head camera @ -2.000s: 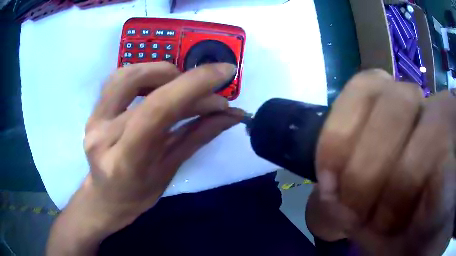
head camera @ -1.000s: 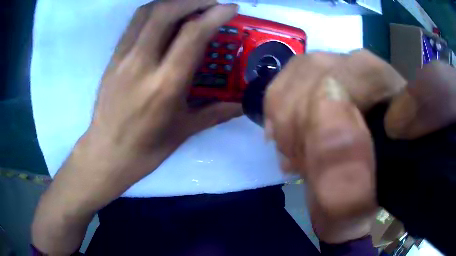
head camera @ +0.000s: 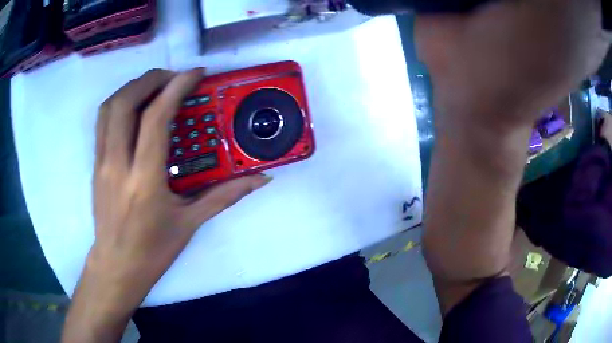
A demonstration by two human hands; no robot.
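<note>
A red portable radio (head camera: 225, 157) lies face up on the white work sheet (head camera: 322, 221), with its round black speaker (head camera: 268, 124) at the right and its keypad (head camera: 194, 134) at the left. My left hand (head camera: 137, 161) grips the radio's left end, fingers over the top edge and thumb along the lower edge. My right hand (head camera: 517, 50) is raised at the top right, blurred and partly cut off by the frame. Part of a dark cylinder, apparently the electric screwdriver (head camera: 429, 5), shows at the top edge beside it; its bit is hidden.
Stacked radios (head camera: 111, 30) with red edges stand at the top left. The screw feeder (head camera: 245, 27) is beyond the radio, at the top edge. Purple cells (head camera: 550, 124) show in a box behind my right forearm. A dark purple sleeve, apparently another person's, is at the far right.
My right hand has moved up and away from the radio with the dark tool. My left hand still holds the radio, which now shows its whole speaker. The camera view has shifted.
</note>
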